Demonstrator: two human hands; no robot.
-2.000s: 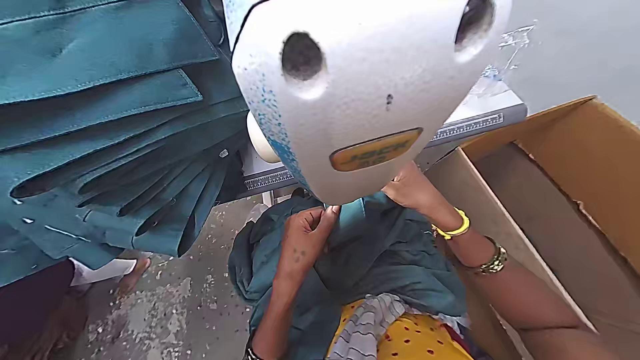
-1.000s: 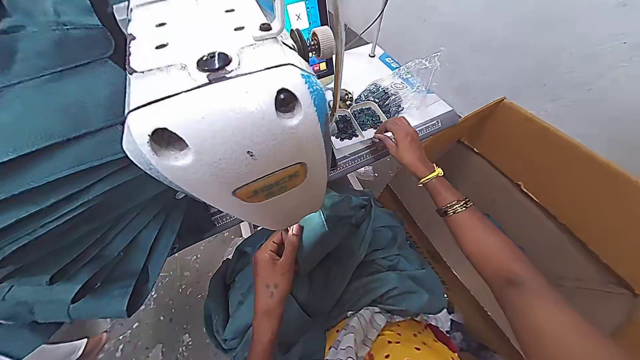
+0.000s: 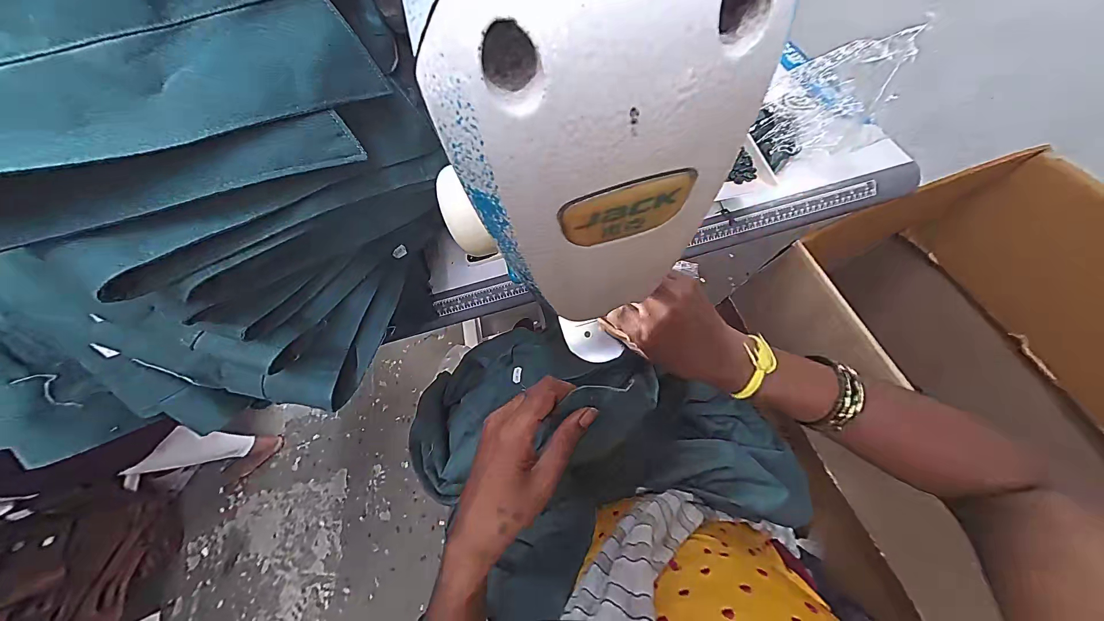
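The white head of a Jack sewing machine [image 3: 595, 129] fills the upper middle of the view. Below it, a dark teal garment [image 3: 733, 457] lies bunched over my lap. My left hand [image 3: 517, 457] rests on the garment with thumb and forefinger apart, near a loose thread. My right hand [image 3: 673, 328], with a yellow band and bangles at the wrist, is up against the machine's lower end, fingers bent; whether it holds anything is hidden. A small white tag or chip [image 3: 517, 374] lies on the cloth.
Layered teal fabric pieces [image 3: 172, 207] hang at the left. An open cardboard box [image 3: 914, 345] stands at the right. Behind the machine are a table edge with a ruler strip [image 3: 785, 211], a tray of small dark parts [image 3: 759, 159] and a clear plastic bag [image 3: 828, 95]. A person's foot [image 3: 254, 457] shows lower left.
My right hand has come back from the parts tray to the machine's lower end. My left thumb and forefinger, together at the cloth edge a second ago, are now apart. The view has shifted.
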